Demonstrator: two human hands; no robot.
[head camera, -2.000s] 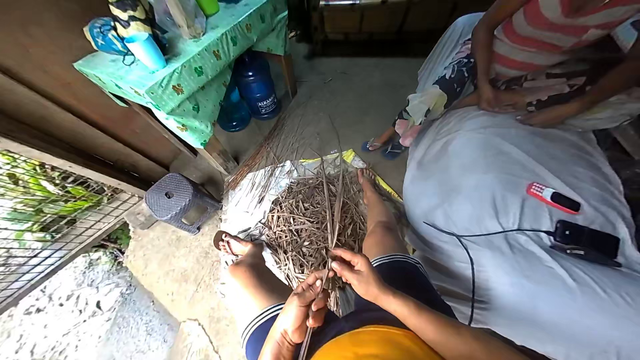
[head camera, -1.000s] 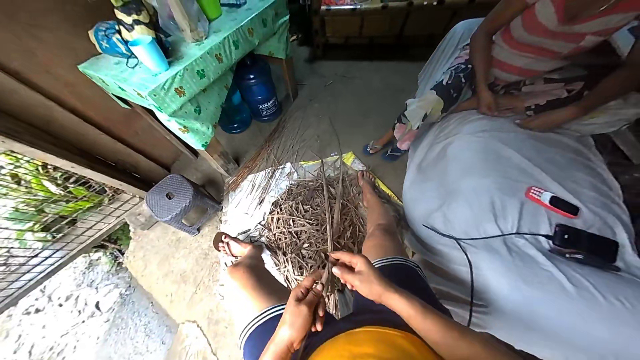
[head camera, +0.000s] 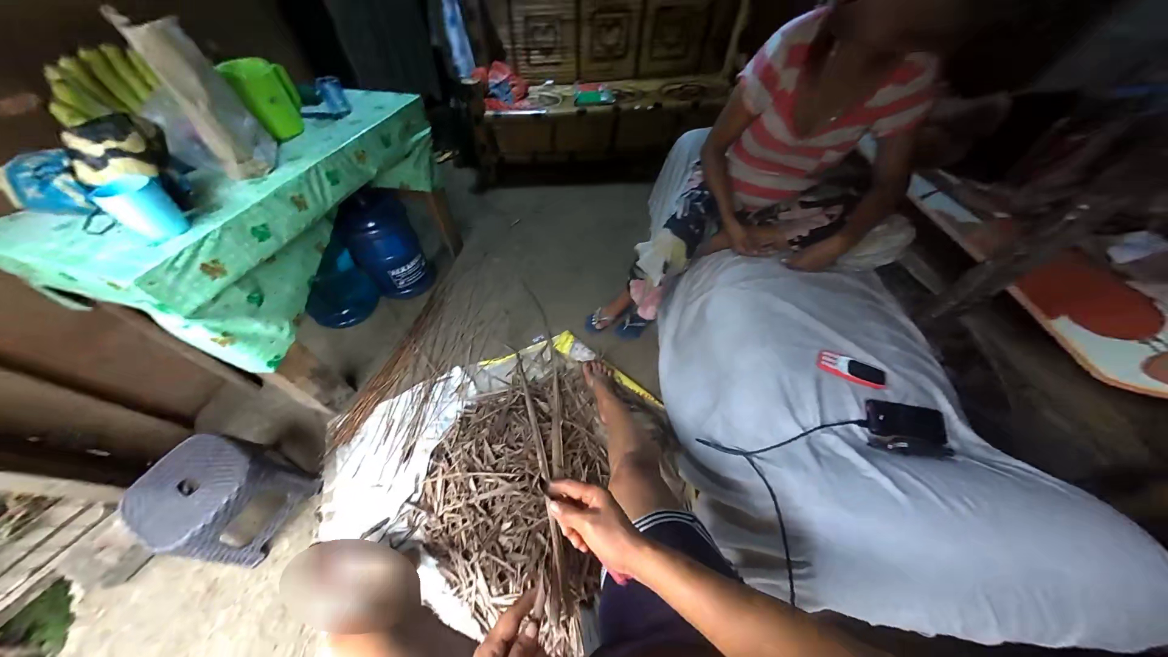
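Observation:
My right hand (head camera: 591, 522) pinches long, dry brown leaf strips (head camera: 542, 429) that run up and away from me. Below it, at the bottom edge of the view, my left hand (head camera: 513, 631) has its fingers at the lower part of the strips; the rest of it is cut off. Between my legs lies a heap of short, dry leaf pieces (head camera: 484, 474) on a white and yellow sack (head camera: 365, 470). A bundle of thin brown ribs (head camera: 411, 356) rests along the far left side of the sack.
A gray plastic stool (head camera: 196, 493) is at the left. Beyond it, a cloth-covered table (head camera: 265, 219) holds a blue cup (head camera: 141, 208); water jugs (head camera: 388, 246) stand beneath. At right, a phone (head camera: 906, 425) with a cable lies on a large pale cloth bundle (head camera: 785, 338), beside a seated person.
The view has tilted up. My hands, close together before, are now farther apart along the strips, with the left one nearer my body.

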